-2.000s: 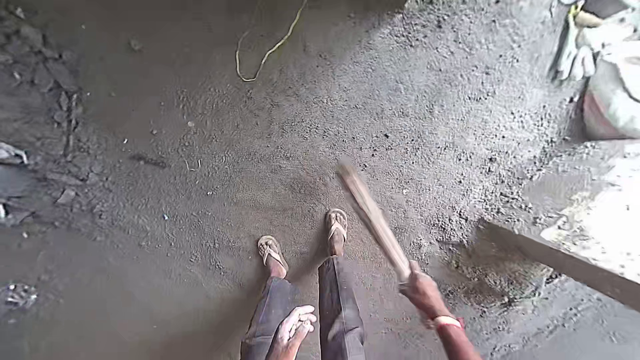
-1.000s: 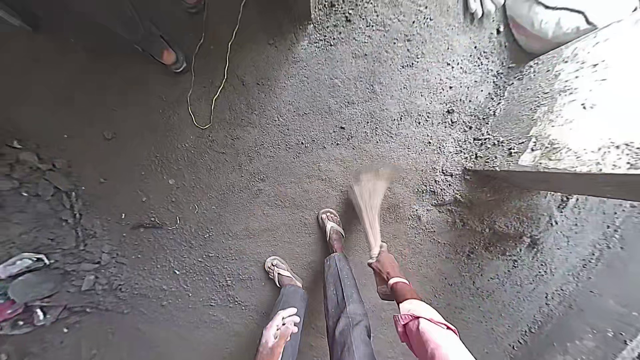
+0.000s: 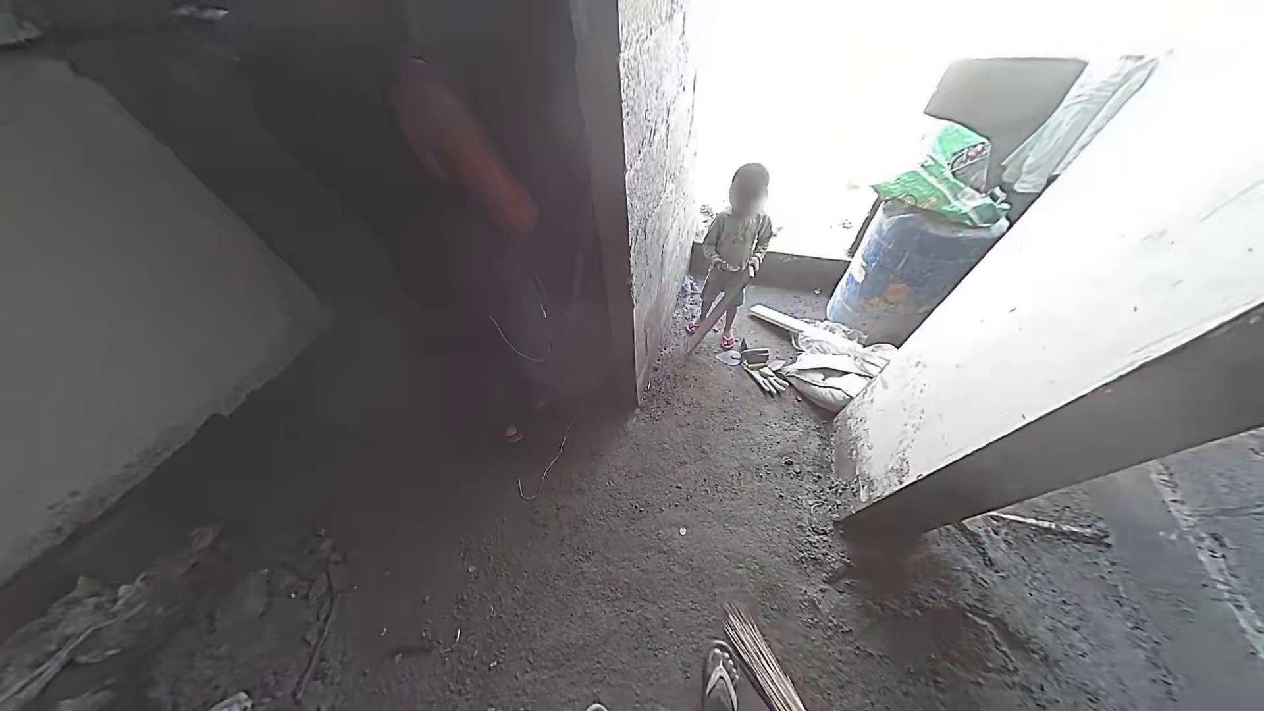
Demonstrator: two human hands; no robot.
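Observation:
At the bottom edge of the head view, the bristle end of a stick broom (image 3: 760, 654) lies over the rough grey floor (image 3: 592, 573), just right of my sandalled foot (image 3: 720, 676). The broom's grip end is cut off by the frame. Neither my left hand nor my right hand shows, so what holds the broom is hidden. Small bits of debris and damp grit lie on the floor about it.
A small person (image 3: 736, 242) stands in the opening beside a block wall (image 3: 657, 178). Another person (image 3: 474, 158) is in the dark at left. Gloves (image 3: 765, 380), a white sack (image 3: 828, 380), a blue barrel (image 3: 913, 267) and a slanted concrete slab (image 3: 1047, 326) are at right. Rubble lies lower left.
The view has tilted up strongly, so both hands, seen in the earlier frames, are out of it. The broom was in my right hand one second ago.

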